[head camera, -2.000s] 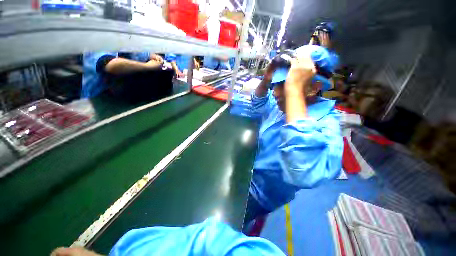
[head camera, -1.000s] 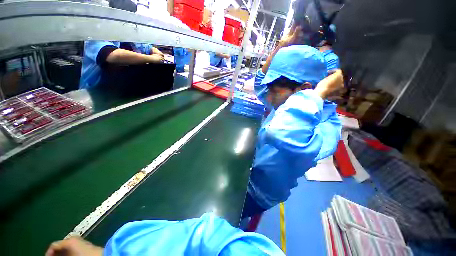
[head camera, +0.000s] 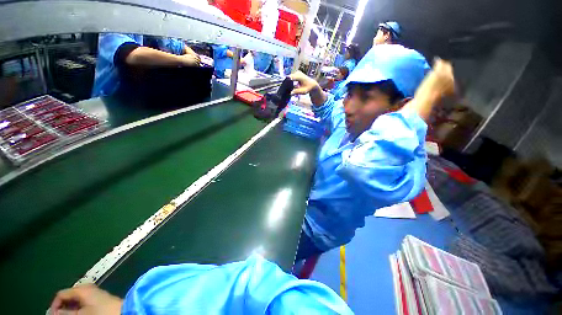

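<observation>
My right hand (head camera: pixel 86 300) is at the bottom left, at the near end of the pale conveyor edge rail (head camera: pixel 165 212). Its fingers look curled, and the lower part is cut off by the frame edge. No item shows in it, but its inner side is hidden. My light blue sleeve (head camera: pixel 228 289) crosses the bottom. My left hand is out of view. The green conveyor belt (head camera: pixel 123 178) lies beyond the rail and the glossy dark-green bench (head camera: pixel 246 209) on the near side.
A neighbour in a blue smock (head camera: pixel 376 160) holds a dark object (head camera: pixel 274 103) over the rail, near stacked blue boxes (head camera: pixel 302 122). A tray of red parts (head camera: pixel 49 123) lies across the belt. An overhead shelf (head camera: pixel 148 24) spans above. Stacked sheets (head camera: pixel 447 277) are at the lower right.
The neighbour's raised arms have parted; one hand now extends over the rail with the dark object. My right hand has shifted slightly left. The view has shifted slightly.
</observation>
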